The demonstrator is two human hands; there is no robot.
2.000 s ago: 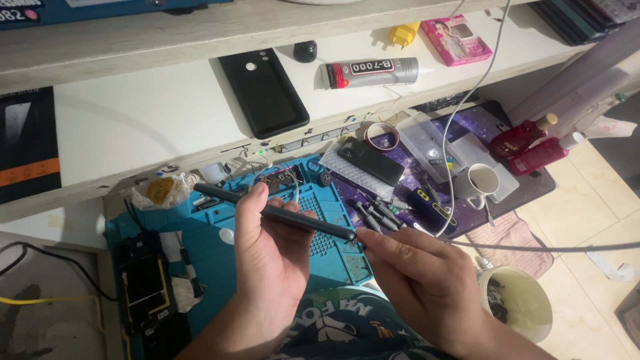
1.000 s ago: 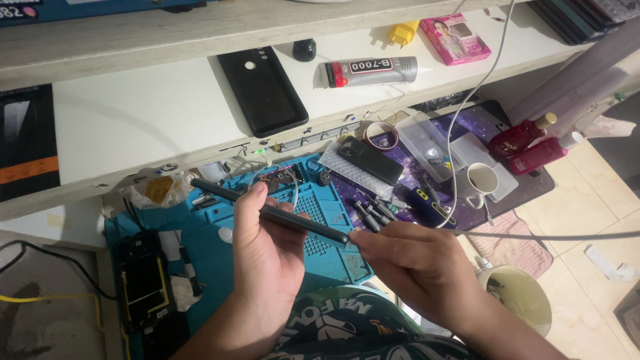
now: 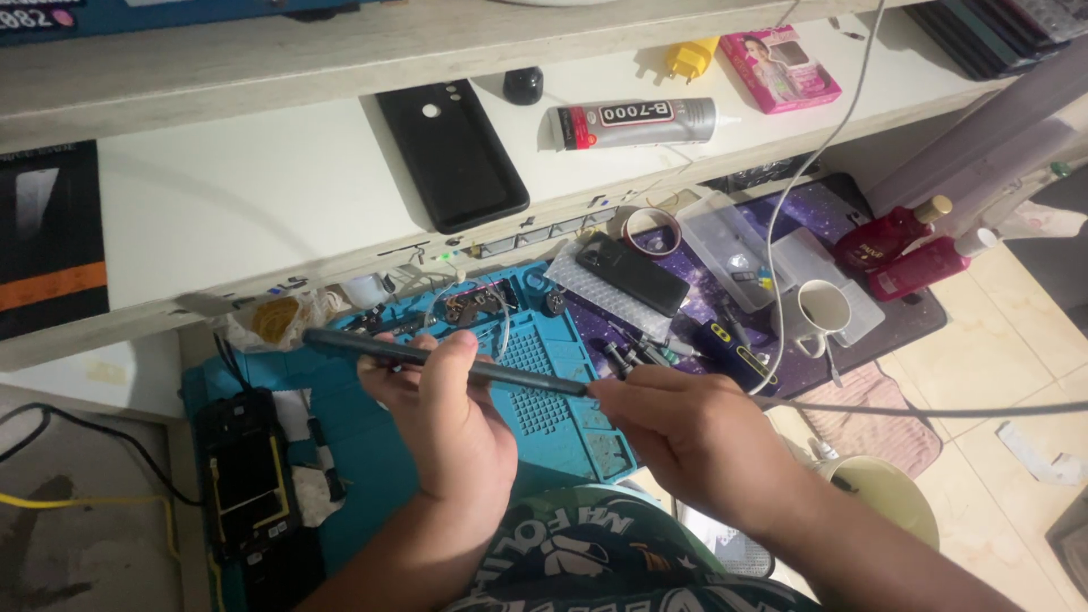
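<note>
A dark smartphone point(image 3: 527, 374) is held edge-on above the blue silicone repair mat point(image 3: 340, 442). My left hand point(image 3: 455, 416) grips its middle, thumb on the near side and fingers beneath. At the phone's right end, the fingertips of my right hand point(image 3: 697, 433) are pinched together; whether they hold something small there is hidden. A black phone back cover point(image 3: 455, 157) lies on the white shelf beside a tube of B-7000 glue point(image 3: 637, 123). Opened phone parts point(image 3: 246, 476) rest at the left of the mat, and another black phone point(image 3: 633, 272) lies on bubble wrap.
A white cable point(image 3: 778, 221) hangs at the right, past a mug point(image 3: 816, 310) and a clear plastic box point(image 3: 727, 246). Red bottles point(image 3: 888, 229) stand behind. Screwdrivers and a roll of tape point(image 3: 652, 231) are on the purple mat. The shelf edge point(image 3: 340, 255) runs just beyond my hands.
</note>
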